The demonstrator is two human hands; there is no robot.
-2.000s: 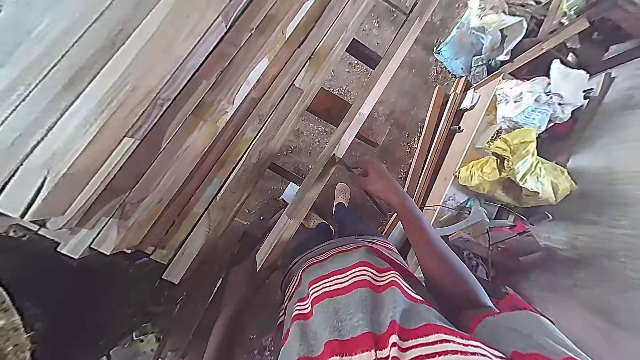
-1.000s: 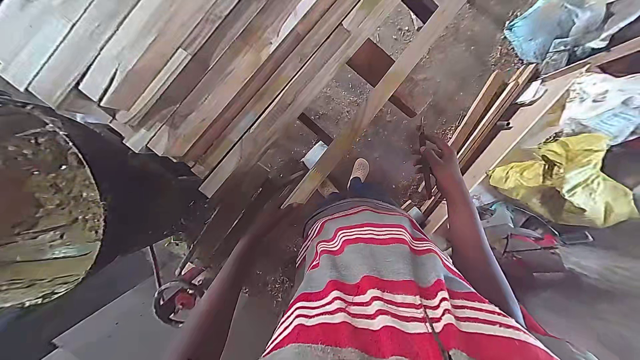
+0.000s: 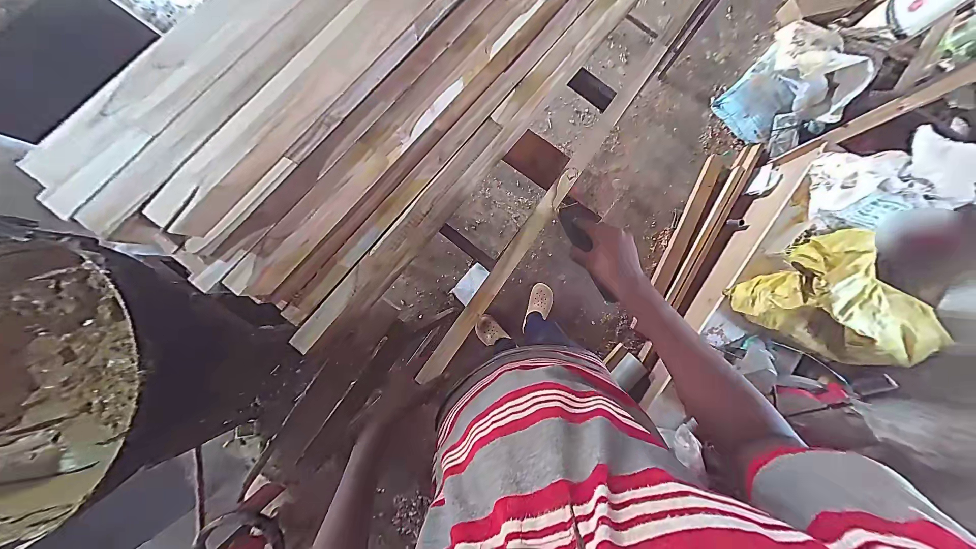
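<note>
A long narrow wooden board (image 3: 526,236) runs diagonally in front of me, its near end close to my waist. My right hand (image 3: 610,252) is closed around a dark hand tool (image 3: 581,229) whose kind I cannot tell; the tool is beside the board's right edge. My left hand (image 3: 393,393) is at the board's near end, in shadow and blurred, so its grip cannot be made out. To the left of this board, many wooden planks (image 3: 305,152) lie side by side, their near ends uneven.
A dark drum (image 3: 191,343) with debris inside stands at the left. Wooden strips (image 3: 705,229) lean at the right, beside a yellow plastic sack (image 3: 854,297) and white and blue bags (image 3: 801,84). Dark crosspieces (image 3: 537,158) show below the boards, over ground with wood shavings.
The right hand with its dark tool was apart from the board one second ago and is now beside its edge. The view has shifted noticeably.
</note>
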